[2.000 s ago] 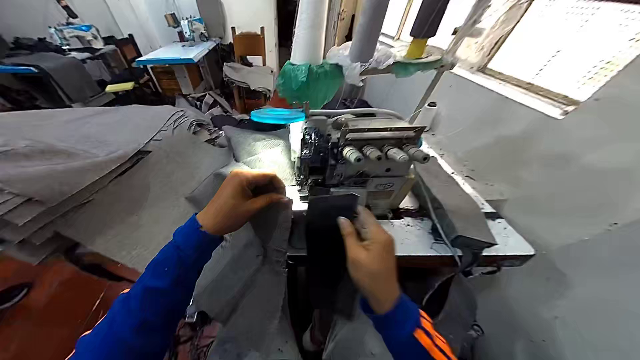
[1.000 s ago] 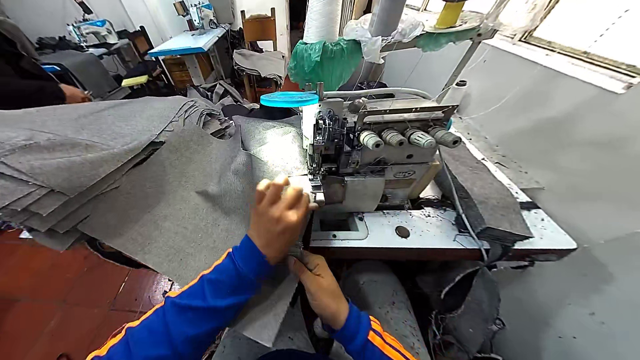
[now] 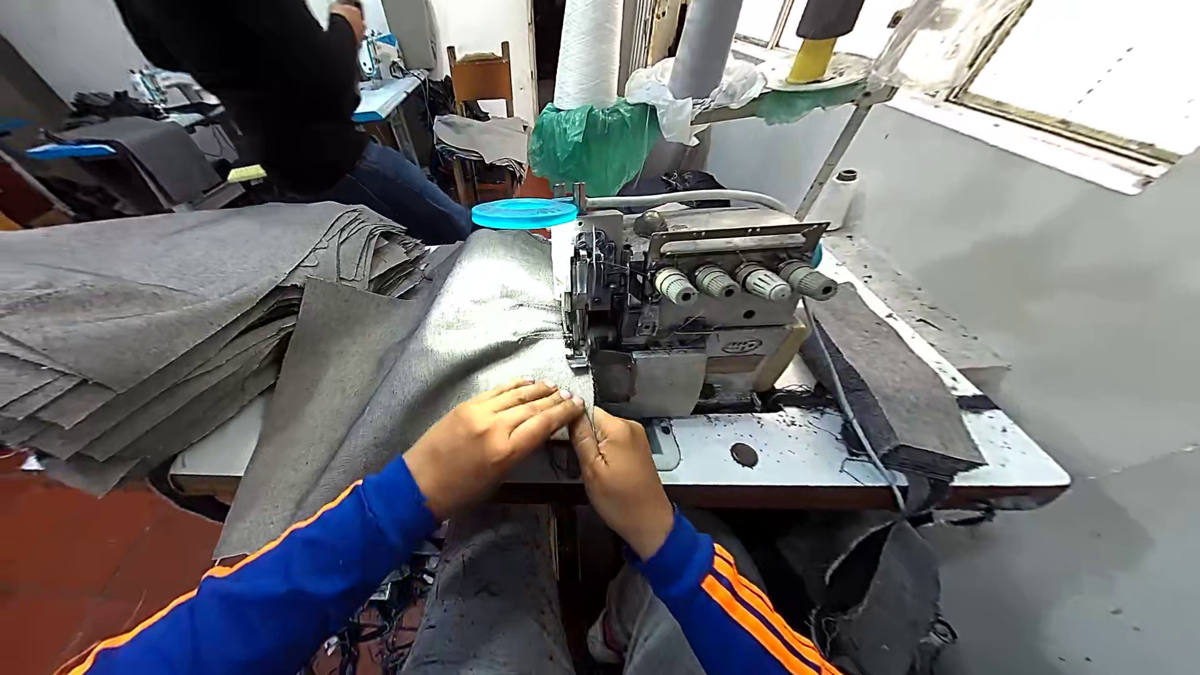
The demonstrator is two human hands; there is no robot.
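Observation:
A grey fabric panel runs under the presser foot of an overlock sewing machine, its left part draped over the table's front edge. My left hand lies on the panel just in front of the foot, fingers extended and pressing it down. Right beside it, my right hand pinches the panel's right edge between thumb and fingers. The two hands nearly touch. The needle area is lit, but the needle itself cannot be made out.
Stacked grey fabric pieces lie at left, and a pile of narrower dark grey pieces at right on the white table. Thread cones stand behind the machine. A person in dark clothes stands beyond the left stack.
Two seconds ago my hands were apart, with dark fabric near the right one; now they are together at the grey panel's edge. The person behind has moved further into view.

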